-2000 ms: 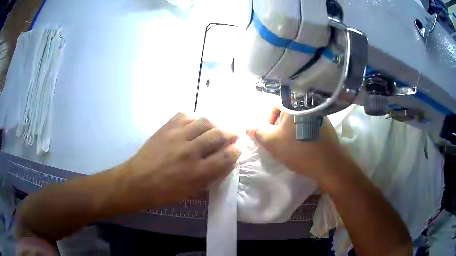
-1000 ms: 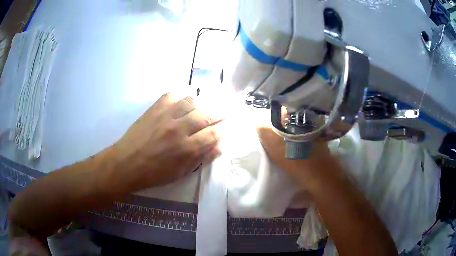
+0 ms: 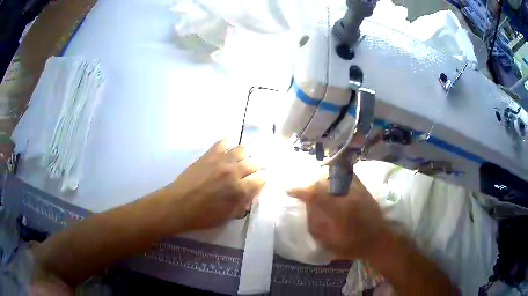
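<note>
A flat white strip (image 3: 256, 254) runs from under the fingers down over the table's front edge. A white cloth panel (image 3: 298, 240) lies beside it, below the needle area, which is washed out by glare. My left hand (image 3: 217, 182) lies on the work left of the needle, its fingertips at the strip's upper end. My right hand (image 3: 341, 217) is right of the strip, below the machine head, fingers bent and slightly blurred, its index fingertip pointing into the glare. Whether it grips the cloth cannot be told. The sewing machine (image 3: 324, 75) stands above both hands.
A bundle of stacked white strips (image 3: 72, 127) lies at the far left. A large draped white heap (image 3: 434, 219) is at the right under the machine arm. Crumpled white pieces (image 3: 202, 26) lie behind. The grey front edge (image 3: 191, 260) carries a printed ruler.
The view has shifted, showing more of the machine top and the pieces behind. My right hand has come out from behind the machine head towards the front edge. My left hand stays by the strip.
</note>
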